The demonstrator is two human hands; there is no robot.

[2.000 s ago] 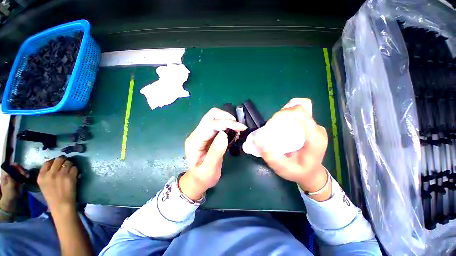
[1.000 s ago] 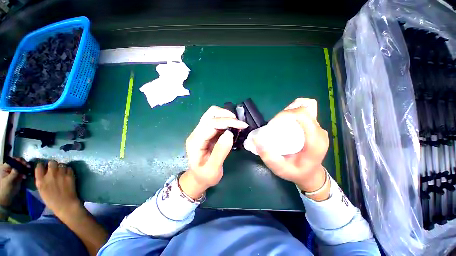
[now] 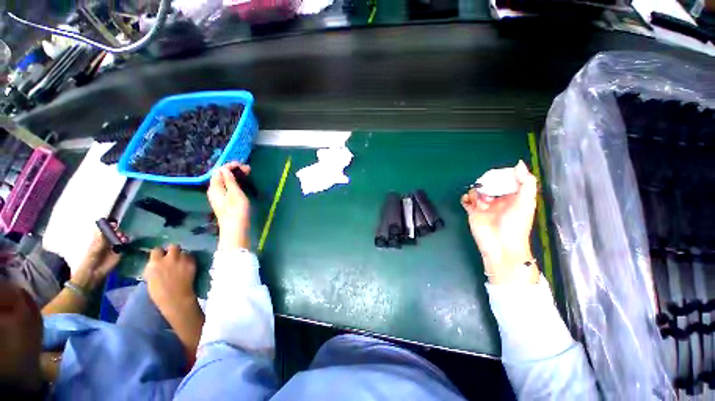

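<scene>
My left hand (image 3: 230, 205) is at the front right rim of the blue basket (image 3: 251, 133), which is heaped with small black parts (image 3: 188, 141). Its fingertips are closed on a small black part (image 3: 241, 175). My right hand (image 3: 502, 223) is raised at the right of the green mat, gripping a white squeeze bottle (image 3: 497, 182) whose tip points left. Several dark elongated parts (image 3: 390, 221) lie side by side on the mat between my hands; one shows a shiny grey face.
White crumpled paper (image 3: 324, 171) lies beyond the parts. At right is a large tray of black parts (image 3: 682, 211) under a clear plastic bag (image 3: 604, 227). At left a co-worker's hands (image 3: 171, 274) rest by loose black parts (image 3: 161, 210). A pink basket (image 3: 31, 188) stands far left.
The view has shifted up and left. My left hand has left the elongated parts and reached left to the basket. My right hand has moved away to the right with the bottle.
</scene>
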